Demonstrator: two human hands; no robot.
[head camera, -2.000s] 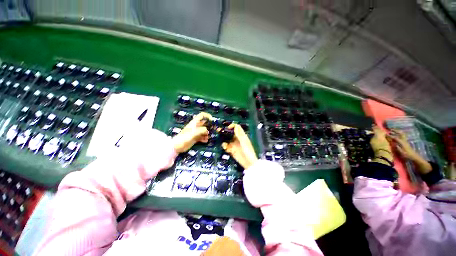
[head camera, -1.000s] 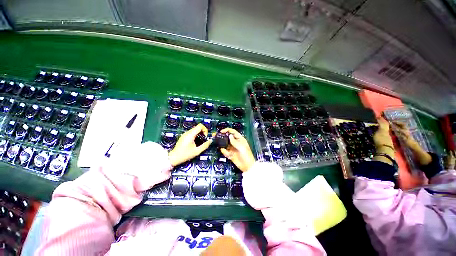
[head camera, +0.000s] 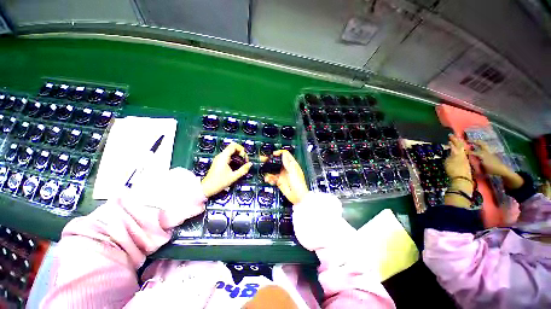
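A clear blister tray (head camera: 208, 242) with rows of round black watch heads lies directly before me. My left hand (head camera: 225, 172) is over the tray's middle and holds a dark round watch head (head camera: 237, 161) between thumb and fingers. My right hand (head camera: 288, 177) is just to its right, with another black watch head (head camera: 272, 164) at its fingertips. The two hands are a little apart. Parts of the tray's middle rows are hidden under my hands.
Filled blister trays (head camera: 60, 208) lie at left, beside a white sheet (head camera: 124, 153) with a dark pen (head camera: 157, 143). A stacked blister tray (head camera: 362, 194) stands at right. A yellow sheet (head camera: 394, 246) lies by my right sleeve. A neighbour's hands (head camera: 460, 166) work at the far right, near an orange-red sheet (head camera: 457, 119).
My hands have moved slightly apart since a second ago, and the unit in my right hand is turned differently. The neighbour's hands have shifted slightly.
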